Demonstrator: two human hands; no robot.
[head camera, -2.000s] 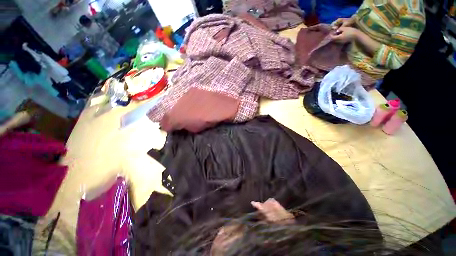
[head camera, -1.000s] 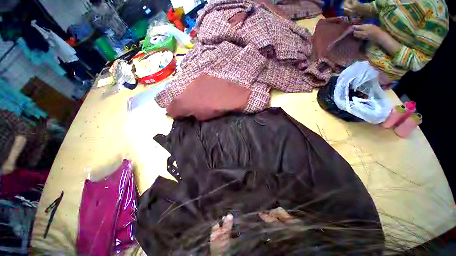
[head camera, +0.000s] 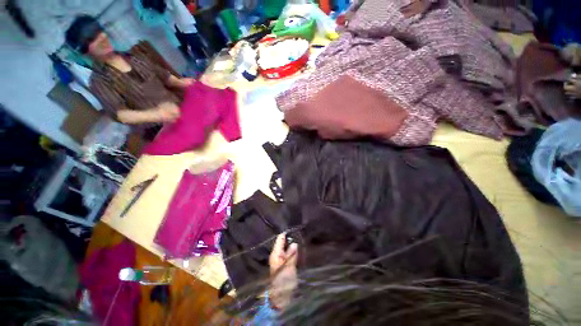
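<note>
A large dark brown garment (head camera: 408, 204) lies gathered and spread in front of me. My left hand (head camera: 283, 270) is bare and rests at the garment's left part, its fingertips pinched on the dark cloth with a small dark, slightly shiny thing at them that I cannot identify. A blue sleeve edge shows at the wrist. A thin line, thread or hair, runs left from the fingers. My right hand does not show; loose hair strands cover the lower part of the view.
A packed magenta garment (head camera: 194, 213), open scissors (head camera: 139, 194), a red tub (head camera: 283, 67) and tweed coats (head camera: 395, 83) lie on the pale table (head camera: 551, 255). A person at the left holds a magenta top (head camera: 200, 121). A white bag (head camera: 564, 162) stands at the right.
The view has swung left, bringing the person with the magenta top into sight. My left hand shows higher against the dark cloth. The other hand has gone from view.
</note>
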